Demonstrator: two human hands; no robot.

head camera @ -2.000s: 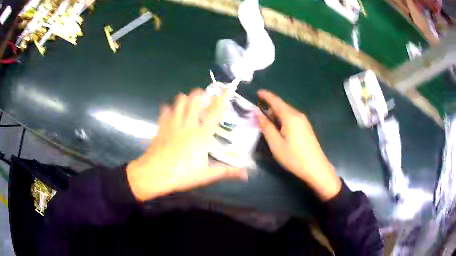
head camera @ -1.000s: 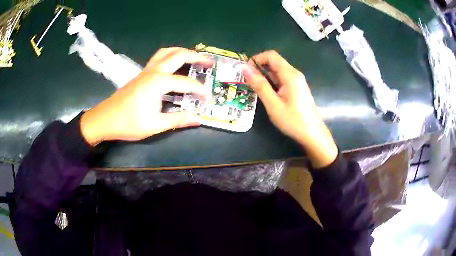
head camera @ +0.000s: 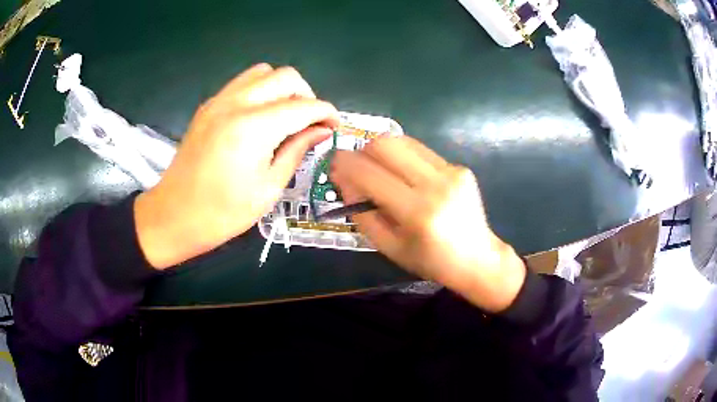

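An open white socket housing (head camera: 334, 239) lies on the bench in front of me, largely covered by both hands. A green circuit board (head camera: 321, 187) shows inside it. One brass strip (head camera: 322, 226) runs along its near edge, and another brass part shows at its far edge. My left hand (head camera: 236, 157) is over the housing's left and far side, thumb and finger pinched together at the far edge; what they pinch is hidden. My right hand (head camera: 421, 212) holds thin black tweezers (head camera: 346, 210), their tip pointing left over the board's near part. A white stub (head camera: 267, 242) projects at the near left corner.
A bagged power cord (head camera: 110, 141) trails left from behind my left hand. A loose wired contact pair (head camera: 31, 78) lies at the far left. Another open housing (head camera: 499, 20) with a bagged cord (head camera: 593, 86) lies at the upper right. The bench's near edge (head camera: 314, 299) curves before me.
The long brass strip formerly at the housing's far edge is no longer seen there. My left hand has moved to the far edge. My right hand has moved left and nearer, over the board, with the tweezers now showing.
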